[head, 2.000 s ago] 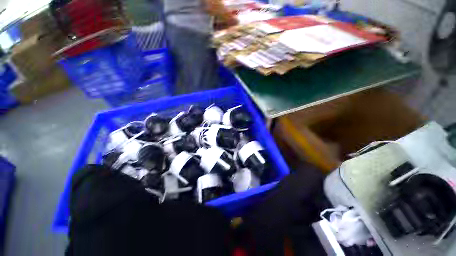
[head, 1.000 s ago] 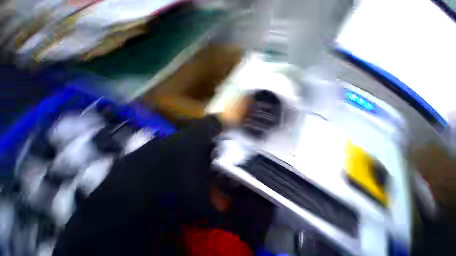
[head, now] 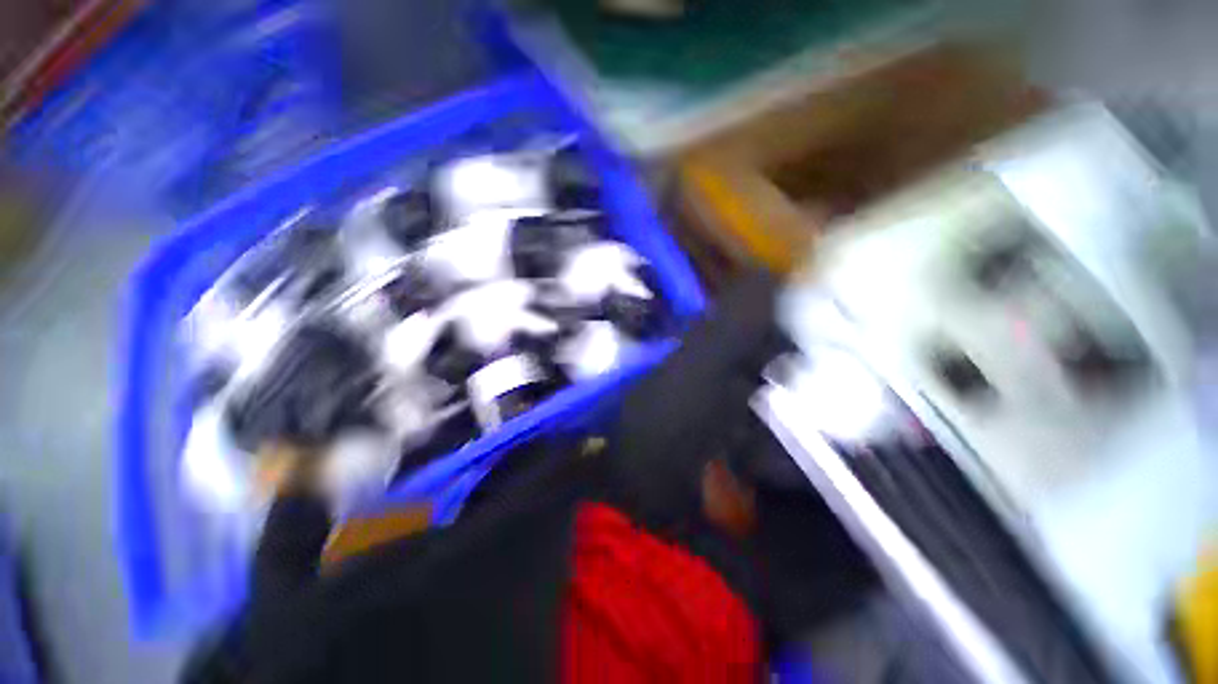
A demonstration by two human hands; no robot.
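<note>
The view is strongly blurred. My left hand [head: 283,468] is over the near left part of the blue crate [head: 138,401], fingers against a white-and-black security camera [head: 301,388]; it appears to hold it, finger detail lost. Several more security cameras [head: 488,314] fill the crate, lying at mixed angles. A small skin-toned patch [head: 728,497] beside the red cloth may be my right hand; its shape and grip cannot be made out. The pale work plate [head: 908,287] at the right bears small dark fixture blocks [head: 959,372] and no camera.
The keyboard [head: 982,555] lies on the white-edged tray [head: 868,528] at lower right, with crumpled white material [head: 842,401] at its left end. A brown open box [head: 748,201] stands between crate and machine. The green table [head: 748,47] is behind. A yellow pad [head: 1202,601] shows at the right edge.
The view has swung from the machine back towards the crate. The camera seen on the plate one second ago is gone from it. My left hand has moved from that camera to the crate.
</note>
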